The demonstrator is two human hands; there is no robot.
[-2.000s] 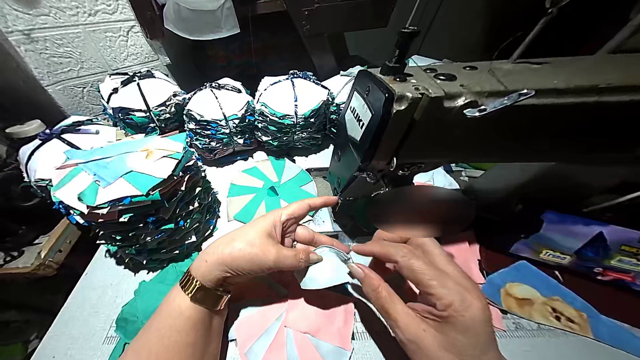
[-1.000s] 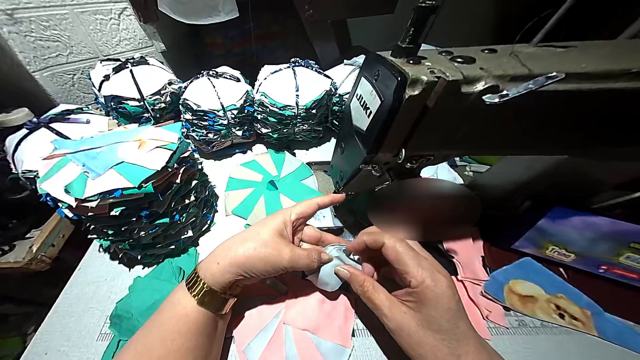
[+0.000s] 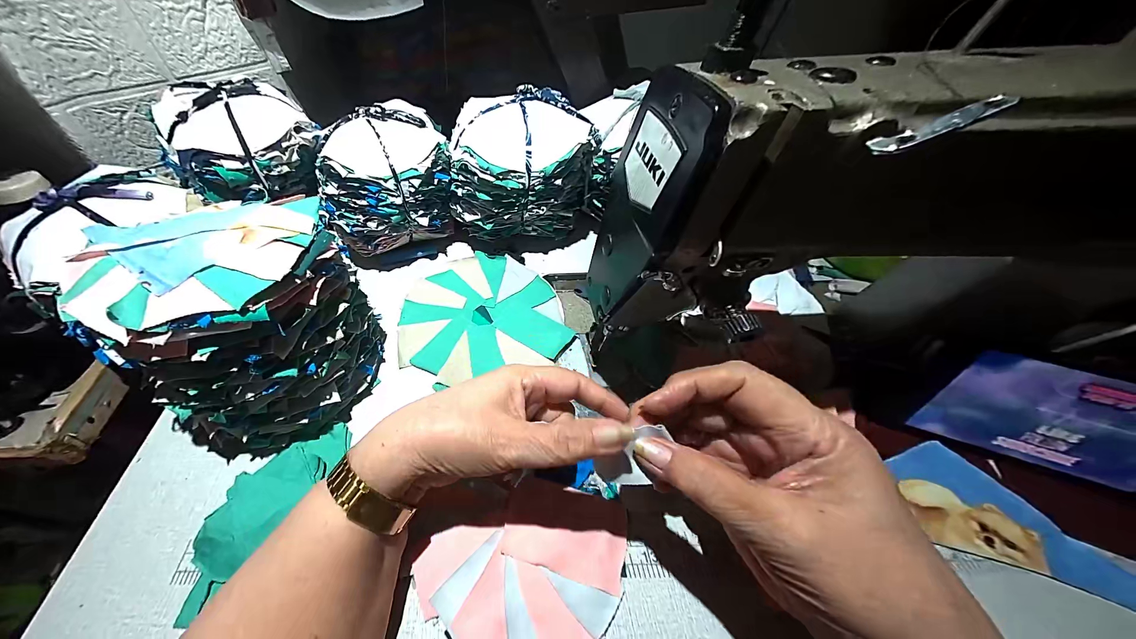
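Note:
My left hand, with a gold-coloured watch on its wrist, pinches a small pale fabric piece between thumb and forefinger. From the other side my right hand grips the same piece, the fingertips of both hands nearly touching. Below them lies a round of pink and pale blue fabric wedges. A green and cream patchwork round rests behind my left hand. The head of a Juki sewing machine stands just beyond my hands; its needle area is in shadow.
A tall stack of patchwork rounds stands at the left, with several tied bundles behind. Green fabric pieces lie by my left forearm. At the right are a blue piece with a dog picture and a purple printed sheet.
The pale fabric was spread wider between my hands; now only a small part shows at my fingertips. Pink pieces seen earlier beside my right hand are now mostly hidden behind it.

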